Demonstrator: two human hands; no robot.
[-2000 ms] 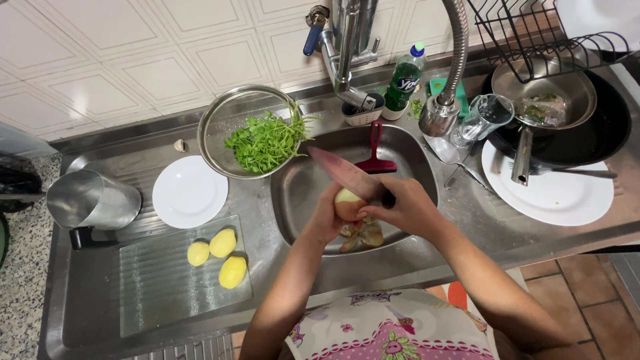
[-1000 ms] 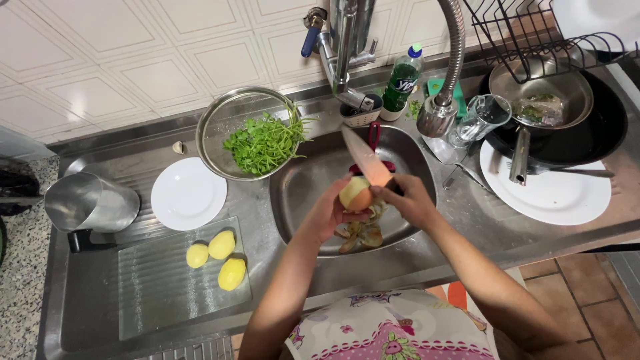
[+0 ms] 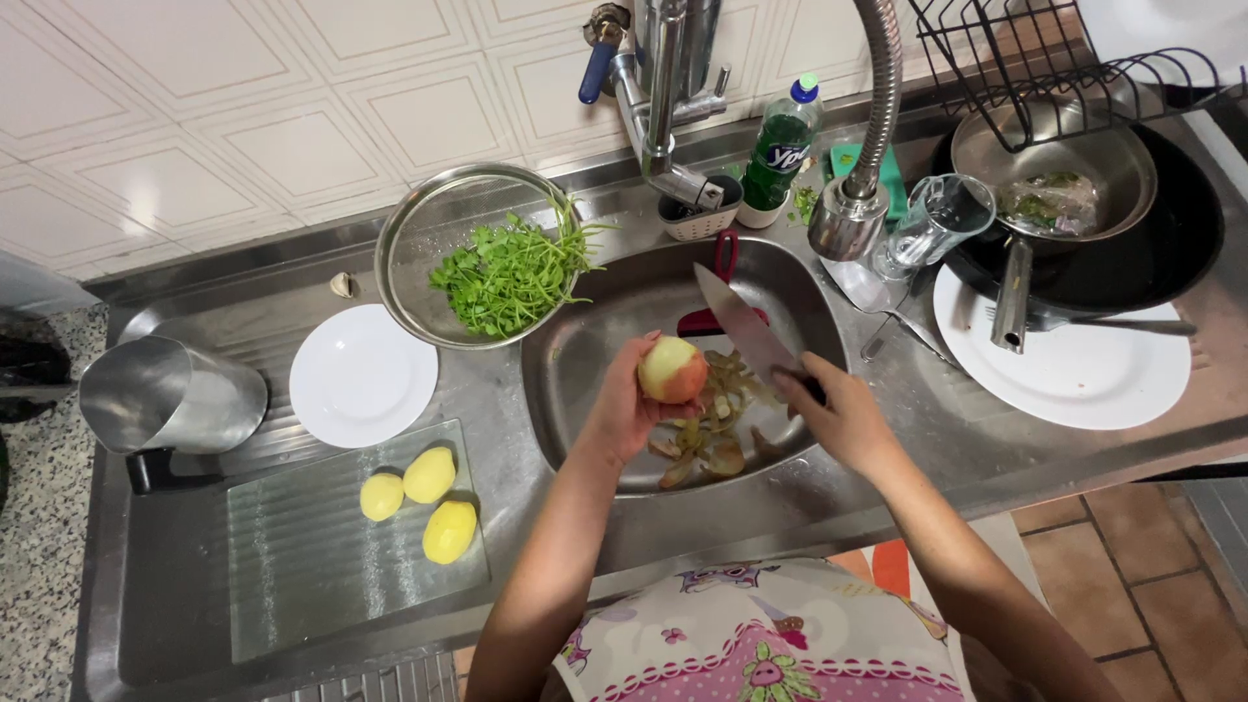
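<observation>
My left hand [image 3: 632,402] is closed around a partly peeled onion [image 3: 673,370], pale on top with reddish skin lower right, held over the sink basin [image 3: 575,341]. A kitchen knife [image 3: 736,317] is gripped by its dark handle in my right hand [image 3: 840,414], its blade pointing up and left, apart from the onion. Beneath both hands, peels [image 3: 717,429] lie on the basin floor. Behind the blade is a red-handled squeegee [image 3: 694,323], partly hidden. Three peeled potatoes [image 3: 429,475] rest on a ribbed glass board [image 3: 322,575] at left.
A metal strainer [image 3: 390,263] with green herbs [image 3: 512,278] overlaps the basin's left rim. Left stand a white plate [image 3: 363,375], garlic clove [image 3: 341,284] and metal pot [image 3: 175,395]. Faucet [image 3: 663,146], soap bottle [image 3: 780,146], glass [image 3: 941,224], pans [image 3: 1072,195] and another plate [image 3: 1063,390] surround the back and right.
The knife and my right hand have moved away from the onion, to the right. Less skin covers the onion than two seconds ago, and more peels show in the basin.
</observation>
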